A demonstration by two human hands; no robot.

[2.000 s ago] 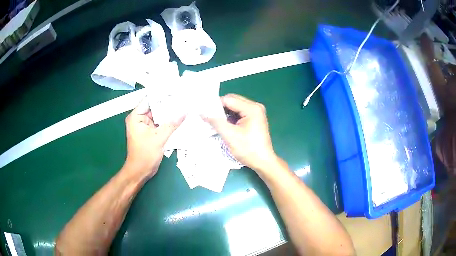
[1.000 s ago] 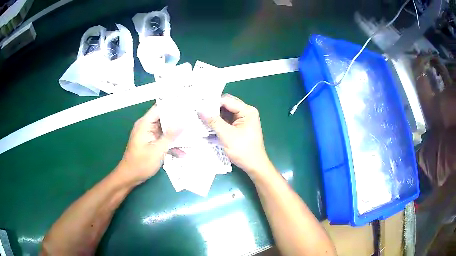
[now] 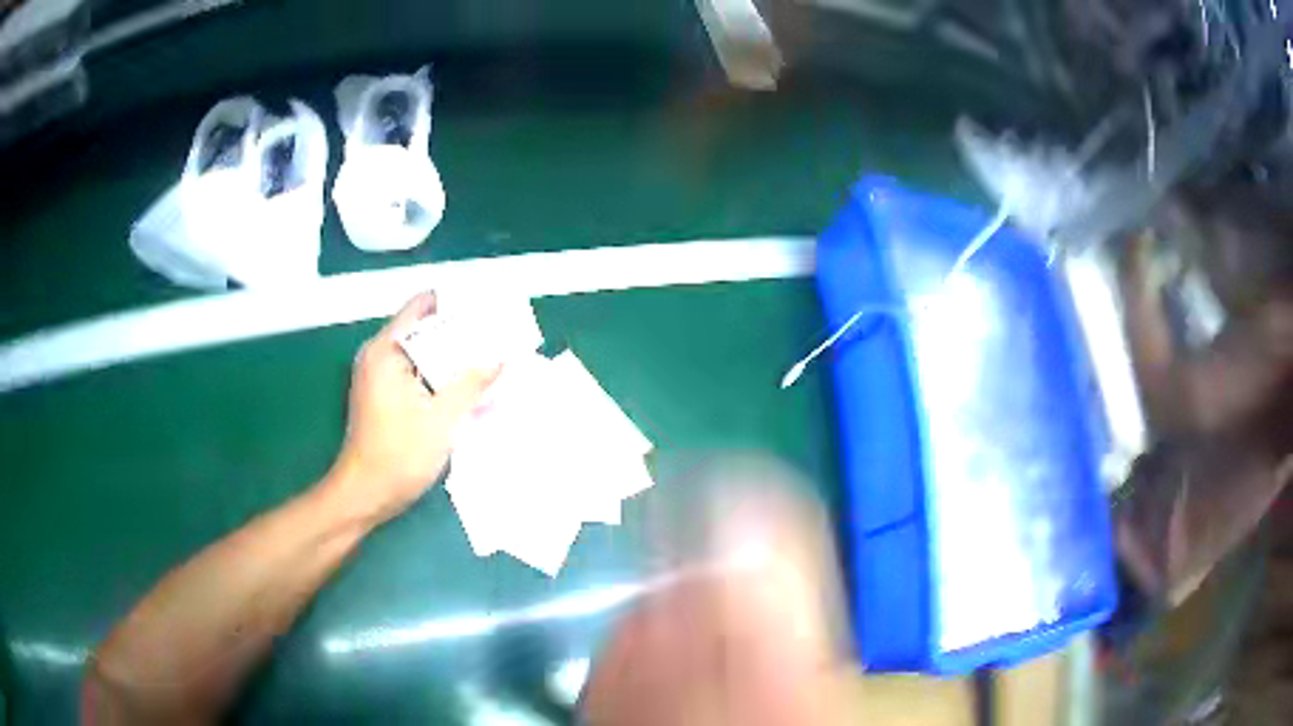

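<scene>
My left hand (image 3: 411,411) is closed around a small stack of white leaflets (image 3: 475,333), with the thumb on top. A loose fanned pile of white leaflets (image 3: 553,461) lies on the green surface just right of and below that hand. My right hand (image 3: 737,582) is large and strongly blurred at the bottom, away from the leaflets. Its fingers cannot be made out, nor whether it holds anything.
Bagged products with dark cables (image 3: 255,199) lie at the upper left, one slightly apart (image 3: 387,177). A blue bin (image 3: 886,496) with shiny clear bags stands at the right, a white cable (image 3: 823,350) hanging over its edge. A white stripe (image 3: 638,267) crosses the green surface.
My right hand has left the leaflets and moved down and right. My left hand still holds leaflets. The view has shifted, so the bagged products and bin sit lower and further left.
</scene>
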